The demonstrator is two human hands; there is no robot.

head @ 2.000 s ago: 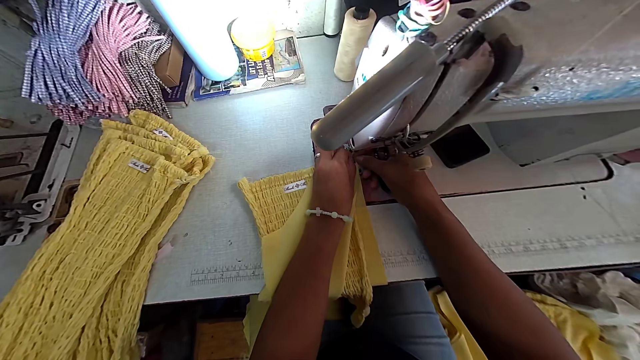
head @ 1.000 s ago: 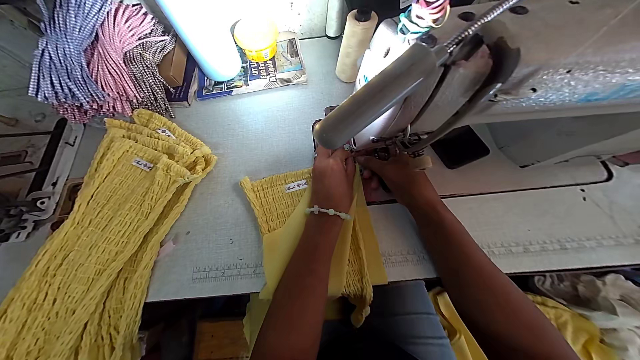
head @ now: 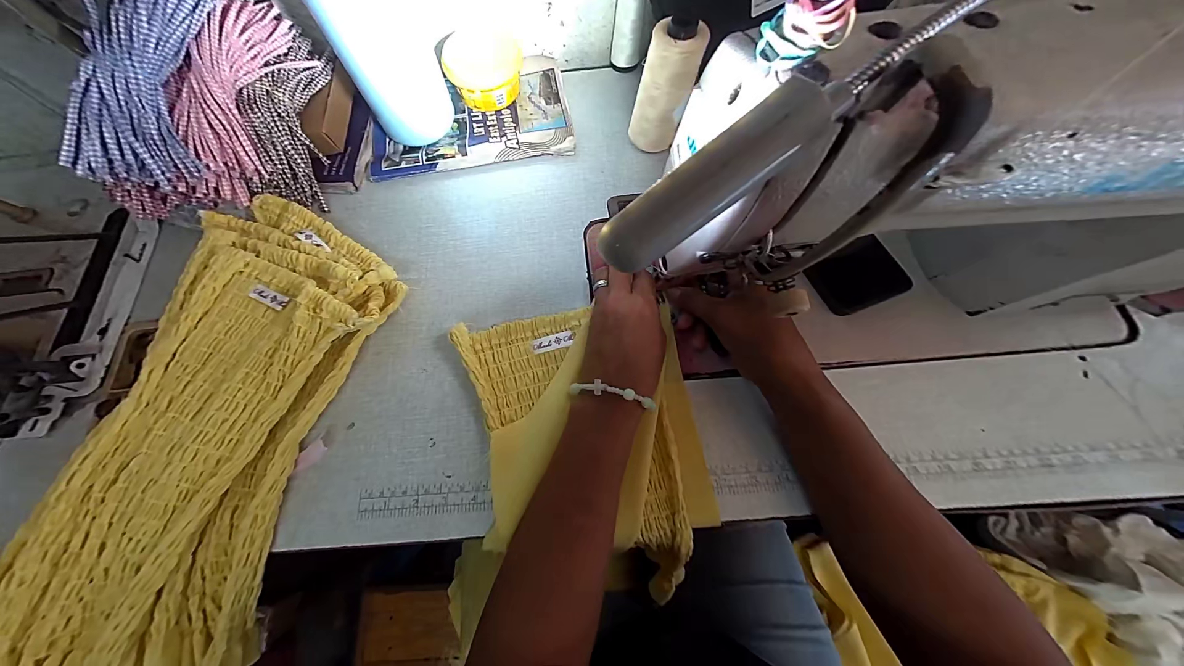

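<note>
A sewing machine [head: 925,139] stands at the right, its needle area mostly hidden behind a grey lamp tube [head: 708,171]. My left hand [head: 629,319], with a ring and a beaded bracelet, lies on yellow shirred fabric [head: 523,375] beside the presser foot; its fingertips are hidden. Close to its right, my right hand [head: 735,328] is at the machine's needle plate with bent fingers; whether it grips fabric or something dark near its fingers is unclear. The yellow fabric bears a small white label and hangs over the table's front edge.
A pile of yellow shirred pieces [head: 213,398] covers the left side. Behind it lie bundles of checked cords [head: 139,92]. A yellow tub [head: 483,74] sits on a printed magazine [head: 546,116], near a thread cone [head: 668,83]. A ruler strip [head: 421,499] runs along the front.
</note>
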